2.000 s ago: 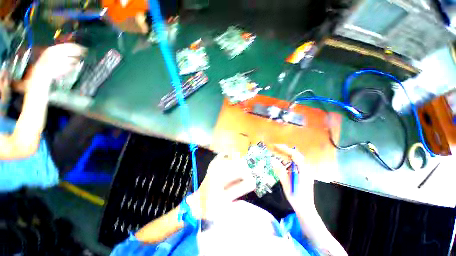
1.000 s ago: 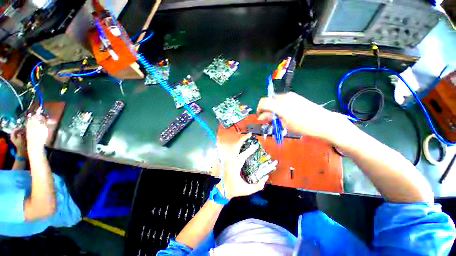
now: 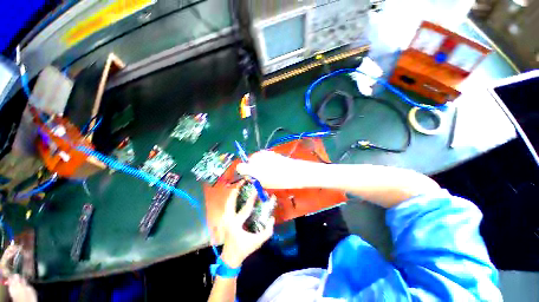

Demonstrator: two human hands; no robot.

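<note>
My left hand (image 3: 237, 231) grips a green circuit board (image 3: 255, 207) by its edges, over the near edge of the orange-brown test fixture (image 3: 301, 202). A blue band is on my left wrist, with a pale-blue coiled cord (image 3: 136, 172) running up left. My right hand (image 3: 260, 170) is above the board and closed on a slim blue pen or marker (image 3: 259, 190), whose lower end is at the board's upper side; whether it touches cannot be told. The fixture's dark bar is hidden by my right hand and forearm.
Loose boards (image 3: 211, 165) and remote controls (image 3: 158, 203) lie left of the fixture. Right are a blue cable (image 3: 313, 88), black cable loop, tape roll (image 3: 425, 120) and orange-brown meter box (image 3: 434, 65). An oscilloscope (image 3: 283, 36) stands behind. Another person's hands (image 3: 19, 283) show far left.
At first both hands were at the board low in front; my right hand then rose over the fixture and has now come down beside the board with the pen. The view has swung right.
</note>
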